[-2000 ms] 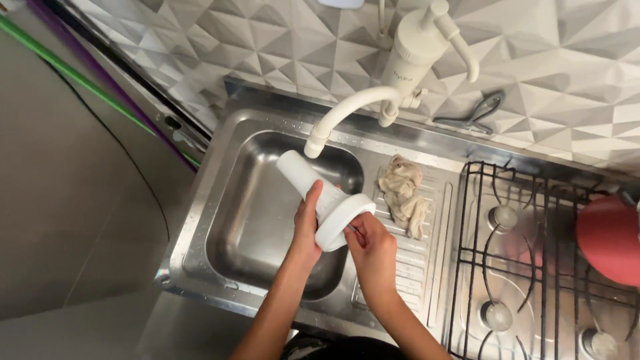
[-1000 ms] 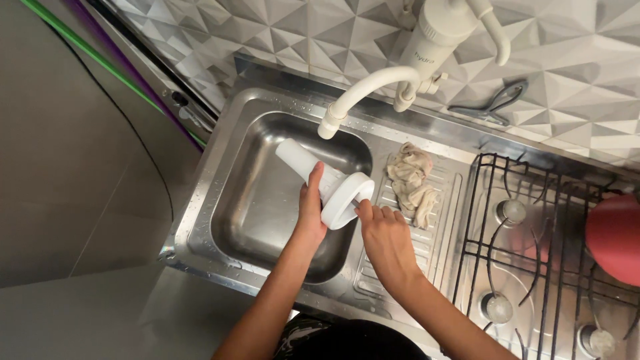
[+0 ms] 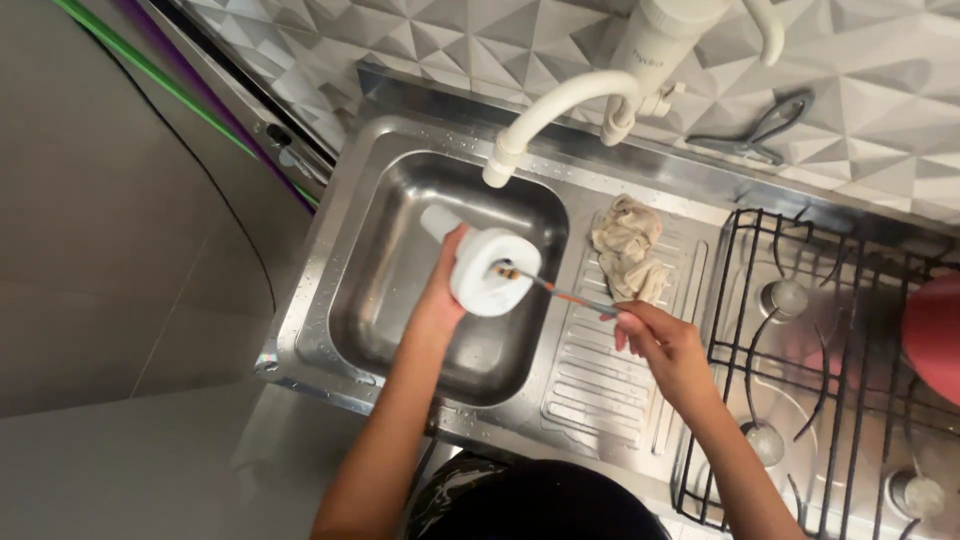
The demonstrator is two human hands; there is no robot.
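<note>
Over the stainless steel sink basin (image 3: 397,300), my left hand (image 3: 442,281) holds a white plastic part (image 3: 487,296) with a wide round rim and a narrower tube. Its tube points to the upper left, and its open end faces my right hand. Between the fingertips of my right hand (image 3: 652,337) is the end of a thin grey and orange toothbrush (image 3: 574,300). The brush's bristled head lies at the opening of the white part. My left fingers are partly hidden behind the rim.
A white faucet spout (image 3: 577,90) arches over the basin from a white water filter (image 3: 660,45). A crumpled beige cloth (image 3: 630,247) lies on the ribbed drainboard. To the right are a gas stove grate (image 3: 840,360) and a red pot (image 3: 934,337). Grey tongs (image 3: 757,135) rest by the tiled wall.
My right hand has moved right, away from the white part, and the toothbrush's handle now shows between them. The white part's opening has turned more toward the camera.
</note>
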